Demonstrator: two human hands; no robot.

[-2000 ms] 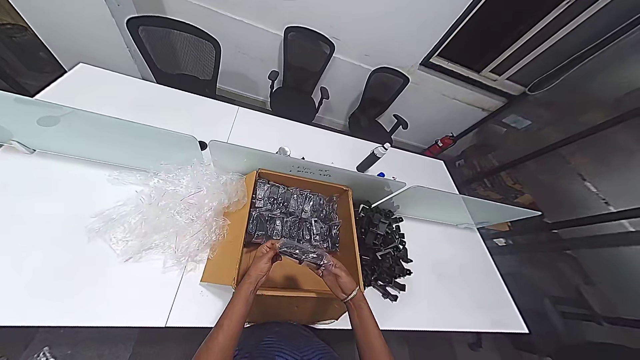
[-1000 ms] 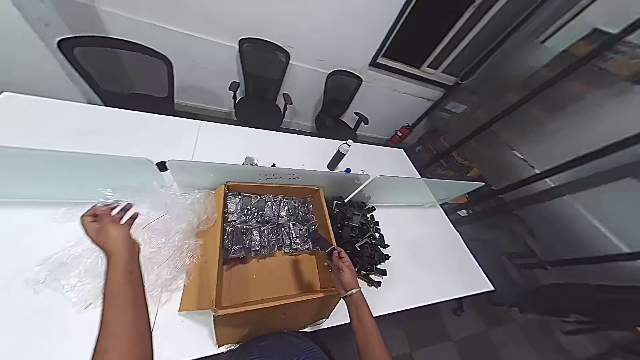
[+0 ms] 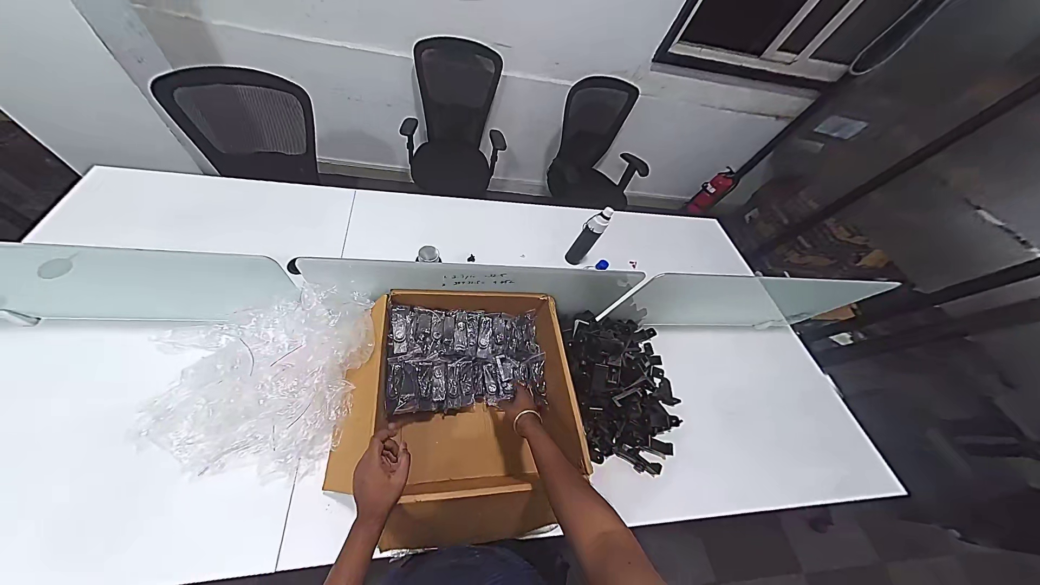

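An open cardboard box (image 3: 467, 493) stands on the white table. Inside, toward its far side, lie two rows of black parts in clear plastic bags (image 3: 459, 333). My right hand (image 3: 522, 402), with a bracelet at the wrist, reaches into the box at the right end of the nearer row; its fingertips are partly hidden among the bags, so its hold cannot be told. Over the box's left wall is my left hand (image 3: 383, 475), fingers loosely curled and apart, with nothing seen in it. Bare black plastic parts (image 3: 621, 390) are heaped right of the box, empty clear bags (image 3: 268, 382) left of it.
Glass dividers (image 3: 471, 278) cross the white table (image 3: 756, 422) behind the box; one bears handwriting. Beyond them stand a dark bottle (image 3: 589, 236), a small jar (image 3: 428, 253) and a blue cap (image 3: 602, 265). Several mesh chairs (image 3: 457, 97) and a fire extinguisher (image 3: 713, 192) are farther back.
My left hand has come from above the empty bags to the box's left wall. My right hand has moved from the box's right side to the nearer row; the dark part it held is no longer visible.
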